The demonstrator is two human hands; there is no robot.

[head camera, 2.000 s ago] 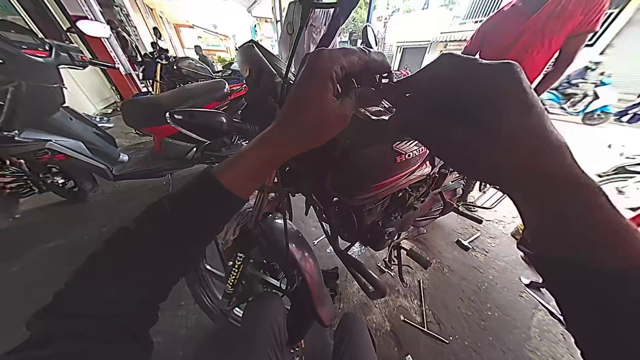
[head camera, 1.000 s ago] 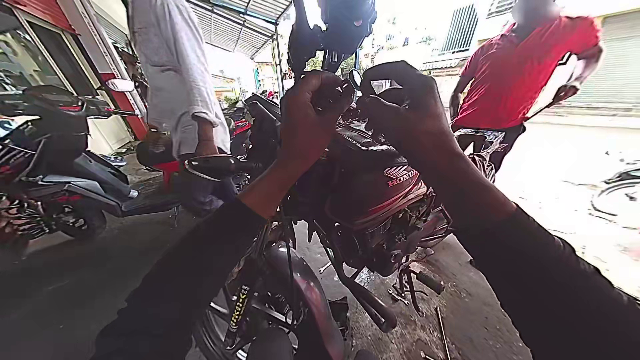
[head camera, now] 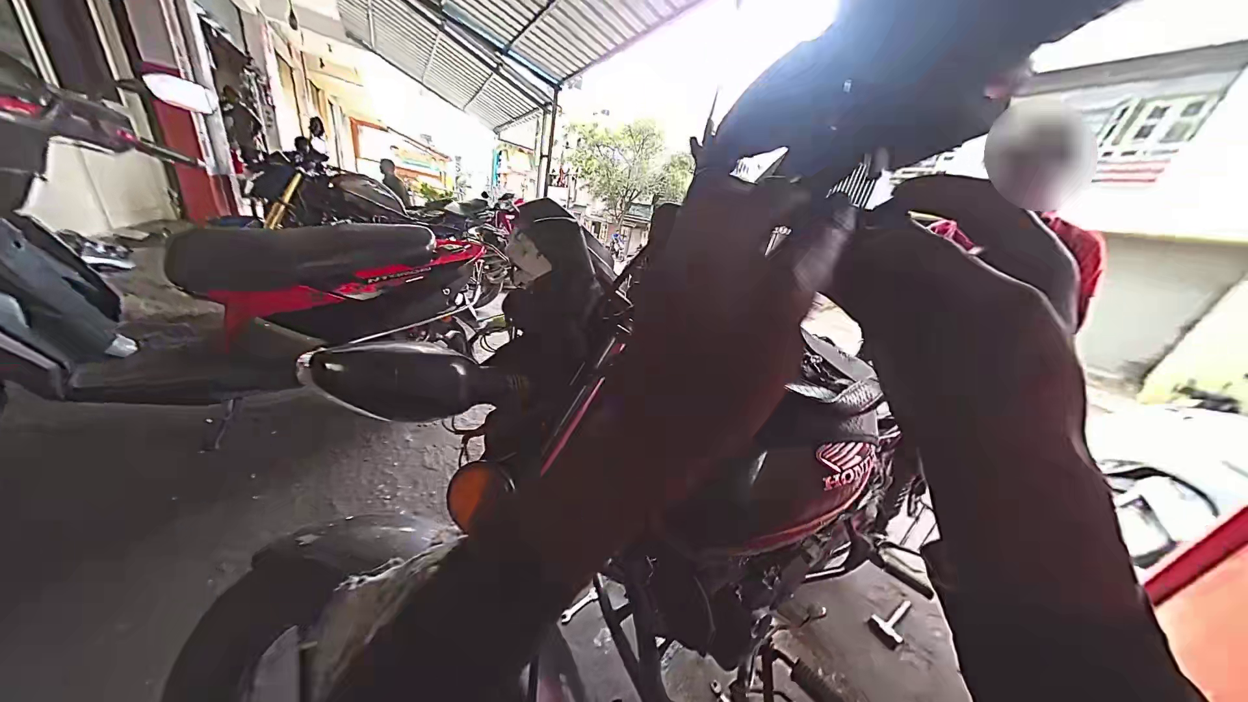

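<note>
Both my hands are raised close to the camera, in front of a dark Honda motorcycle, whose fuel tank (head camera: 770,487) shows between my arms. My left hand (head camera: 751,253) has its fingers bent around a dark part that I cannot make out. Close beside it on the right, my right hand (head camera: 946,253) is curled, its fingertips near a small ridged metal piece (head camera: 853,180). Shadow and blur hide what each hand grips. A large dark shape (head camera: 907,78) hangs just above both hands. Below my left forearm are the orange turn signal (head camera: 480,495) and the front fender (head camera: 351,541).
A hammer (head camera: 889,624) and a wrench (head camera: 579,605) lie on the ground beyond the motorcycle's front. At the left stand a red and black motorcycle (head camera: 322,268) and a scooter (head camera: 58,331). A black mirror (head camera: 390,380) juts out left. A person in red (head camera: 1077,258) stands behind my right hand.
The view has swung and come closer to my hands. The person in a light shirt, seen at left one second ago, is out of view. My hands remain raised close together.
</note>
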